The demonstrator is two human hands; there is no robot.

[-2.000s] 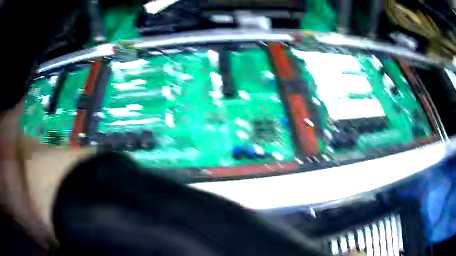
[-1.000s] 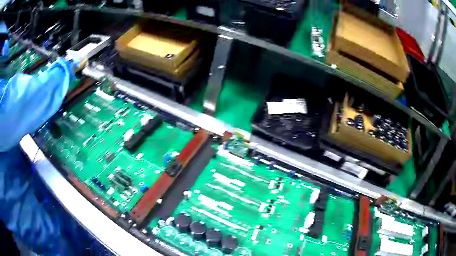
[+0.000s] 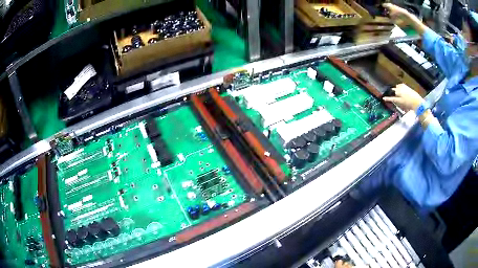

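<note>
A green circuit board (image 3: 173, 183) lies in its carrier nearest in front of me, with several black capacitors (image 3: 90, 233) along its near left edge. White printed circles beside them hold no part. Small blue components (image 3: 204, 210) sit near its lower right corner. A large black tote (image 3: 403, 212) below the line holds rows of silver heatsink bars (image 3: 378, 235). What looks like the fingertips of my right hand (image 3: 343, 262) shows small at the bottom edge over the tote, cut off; whether they grip anything is unclear. My left hand is out of view.
The board at right (image 3: 319, 104) carries three white-silver heatsinks (image 3: 296, 110) and several capacitors. A person in blue (image 3: 445, 152) stands at right, one hand at the rail. Behind are a cardboard tray of capacitors (image 3: 162, 39) and a black bin (image 3: 86, 97).
The view has swung along the line. The person in blue at left has left the picture; another blue-clad person shows at right. The heatsink tote and small fingertips are in view at the bottom.
</note>
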